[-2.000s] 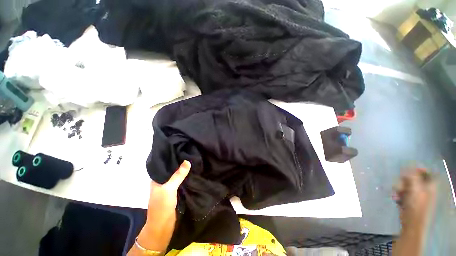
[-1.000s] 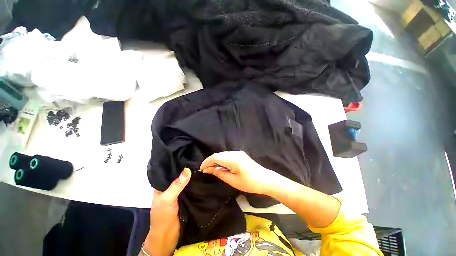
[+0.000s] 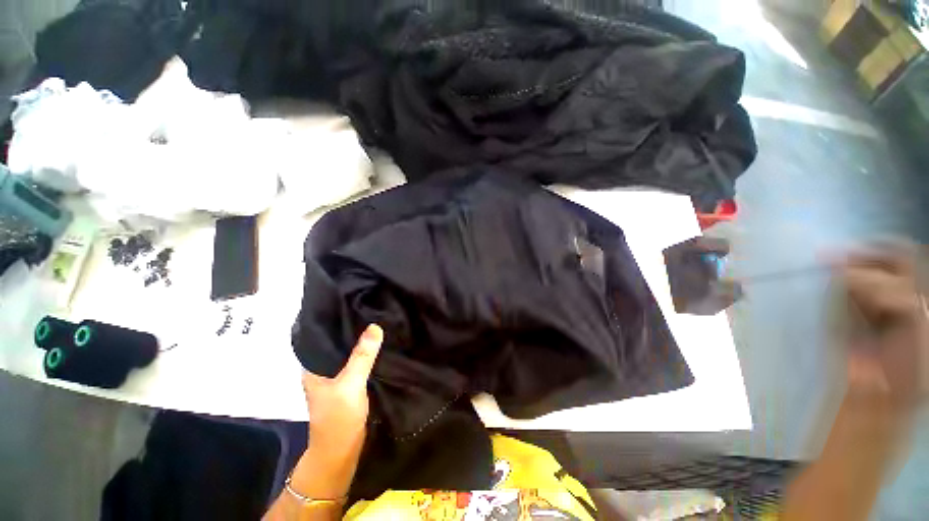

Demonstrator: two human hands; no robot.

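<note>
A black garment (image 3: pixel 489 275) with smooth cloth lies spread over the front of the white tabletop and hangs over its edge towards my lap. My left hand (image 3: pixel 344 392) grips a fold of it at the lower left, thumb on top, the other fingers hidden under the cloth. My right hand (image 3: pixel 884 305) is raised far out to the right, beyond the table, and is blurred. A thin dark line, likely thread, runs left from its fingertips; a needle cannot be made out. A dashed pale stitch line shows on the cloth near my lap.
A dark garment heap (image 3: pixel 550 92) fills the back. White bundles (image 3: pixel 153 153), a phone (image 3: pixel 234 257), small black bits (image 3: pixel 143 256) and thread cones (image 3: pixel 97 351) are on the left. A notched dark block (image 3: pixel 699 275) sits at the right table edge. A black lattice crate (image 3: pixel 749 483) is below right.
My right hand moved from far right to the cloth beside my left thumb, then back out far right and up. My left hand keeps its hold on the garment.
</note>
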